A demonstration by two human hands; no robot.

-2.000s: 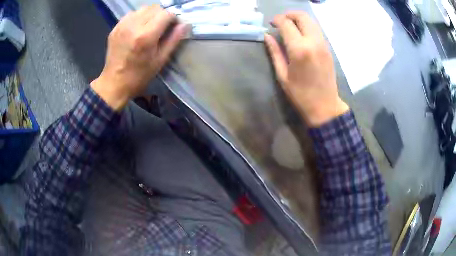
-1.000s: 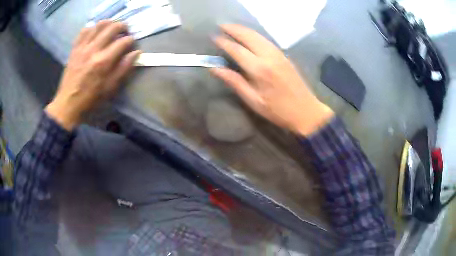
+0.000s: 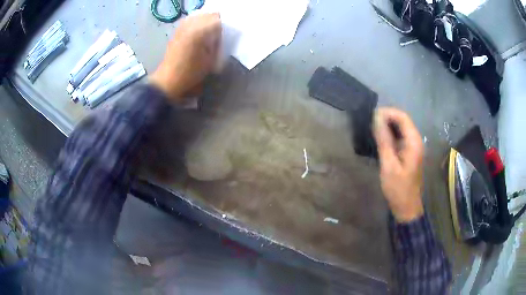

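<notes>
My right hand (image 3: 401, 161) is shut on a small dark fabric piece (image 3: 363, 129), which hangs blurred from the fingers beside a low pile of dark pieces (image 3: 337, 86). My left hand (image 3: 193, 52) is blurred at the near-left edge of the large white sheets (image 3: 262, 26); its fingers are closed near a pale piece, and I cannot tell whether it grips it. A narrow strip partly shows under the left wrist.
Fanned pale finished strips (image 3: 109, 69) and a smaller bundle (image 3: 47, 49) lie at left. Green-handled scissors (image 3: 167, 8) lie at the far side. An iron (image 3: 470, 196) stands at right. Black garment bundles (image 3: 450, 34) lie far right. Thread scraps lie on the brown area.
My hands have left the pale strip they held and moved apart. The right hand has taken a dark piece; the left has moved to the white sheets. The view has shifted.
</notes>
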